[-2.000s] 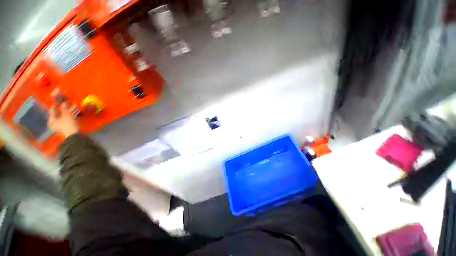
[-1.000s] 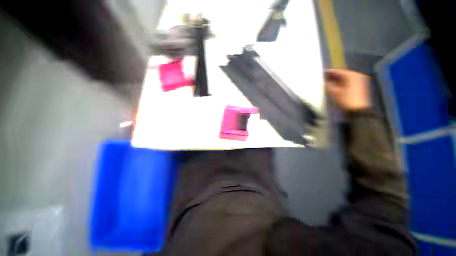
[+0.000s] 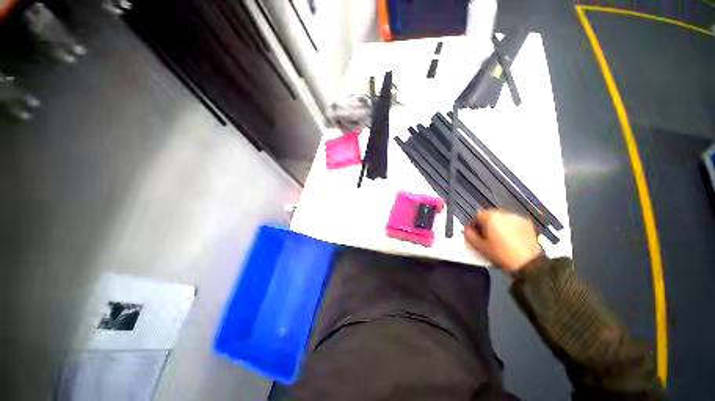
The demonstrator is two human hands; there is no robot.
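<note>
Long thin black strips (image 3: 486,176) lie fanned on the near right of the white table (image 3: 313,207). One strip (image 3: 452,172) lies across the others. My right hand (image 3: 506,239) is over the near end of the pile, fingers curled and pointing left; whether they hold a strip cannot be told. A pink block (image 3: 403,217) with a small black insert (image 3: 425,216) sits left of my hand. A plain pink piece (image 3: 343,151) lies farther left, beside a wide black strip bundle (image 3: 379,133). My left hand is out of view.
A blue bin (image 3: 274,301) is below the table's near left side. A grey wad (image 3: 352,112), short black pieces (image 3: 433,69) and a far strip bundle (image 3: 490,74) lie farther back. Metal clamps (image 3: 59,35) hang at upper left. A yellow line (image 3: 635,157) marks the right floor.
The view has turned from the orange panel to the table. My left hand, earlier at the panel, has left view. My right hand has moved from beside the table onto the strips' near end.
</note>
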